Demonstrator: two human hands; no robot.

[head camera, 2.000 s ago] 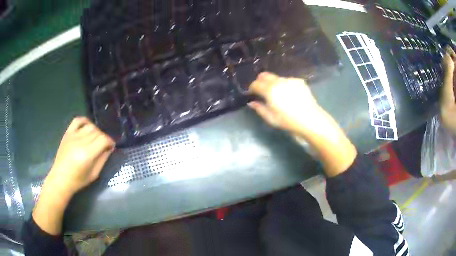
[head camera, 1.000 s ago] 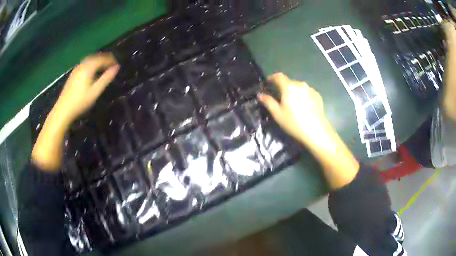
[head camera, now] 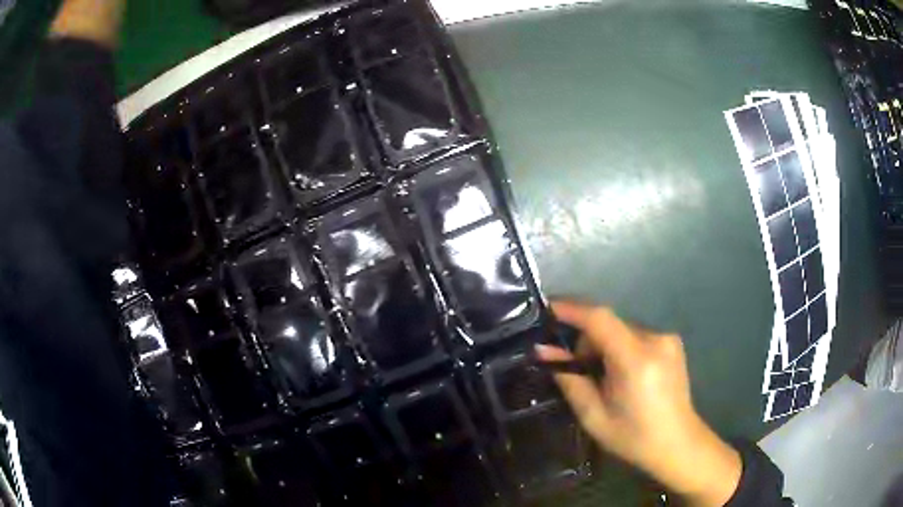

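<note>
A large glossy black tray (head camera: 381,188) with rows of rectangular pockets lies in front of me, tilted in the view. Dark panels with bright reflections show in several pockets, some with a dividing line across. My right hand (head camera: 634,381) is at the tray's right edge, with thumb and fingers closed around its dark rim. A dark bit shows between the fingers; whether it is only rim or also a tool cannot be told. My left hand (head camera: 91,18) is at the top left, cut off and blurred; its fingers are hidden.
White-bordered sheets with dark square windows (head camera: 792,228) lie stacked at the right on the green bench surface (head camera: 614,119). Another black tray (head camera: 879,89) is at the far right. A white stripe runs along the far side. Grey floor shows at lower right.
The tray has come closer and lower in the view. My left arm has moved up to the top left. My right hand has moved lower and now closes on the tray edge. The dotted sheet is out of view.
</note>
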